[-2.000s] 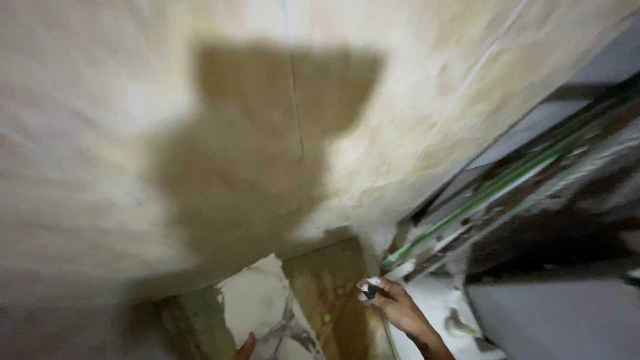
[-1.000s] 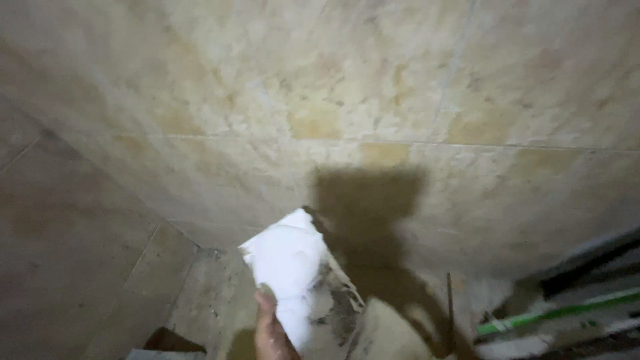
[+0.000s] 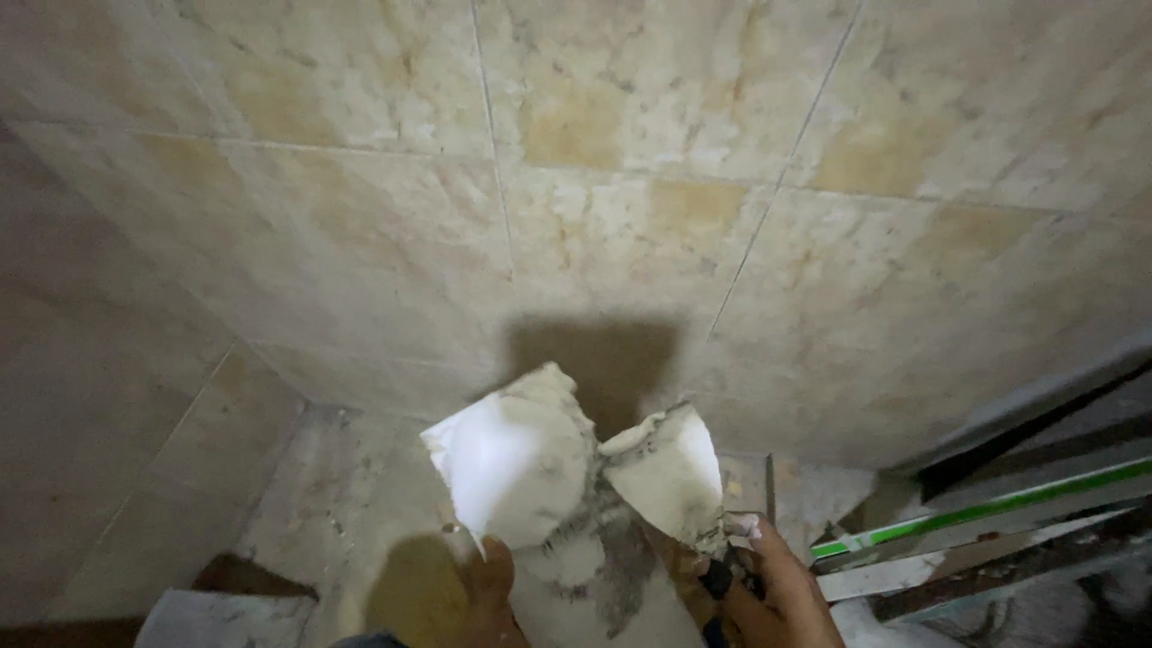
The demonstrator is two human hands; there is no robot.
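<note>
My left hand [image 3: 493, 585] grips a board or plate smeared with pale plaster [image 3: 522, 459], its thumb on the near edge. The plaster lies in a thick, wet-looking layer, brightly lit on its left. My right hand [image 3: 778, 585] is closed on the dark handle of a putty knife or trowel [image 3: 666, 472], whose broad blade is coated with the same paste. The blade's left corner meets or nearly meets the plaster's right edge. Behind both rises a tiled wall [image 3: 612, 225] with thin joint lines and yellowish patches.
At the lower right lie long strips or profiles, one with a green edge [image 3: 990, 508], beside the floor's edge. A pale object [image 3: 225, 616] sits at the lower left, next to a dark brown piece [image 3: 252, 576]. Another wall [image 3: 99, 405] meets the tiled one at the left.
The plaster-covered board was further down and tilted differently. My right hand, hardly visible one second ago, now shows with the coated blade beside the board. The view has swung strongly.
</note>
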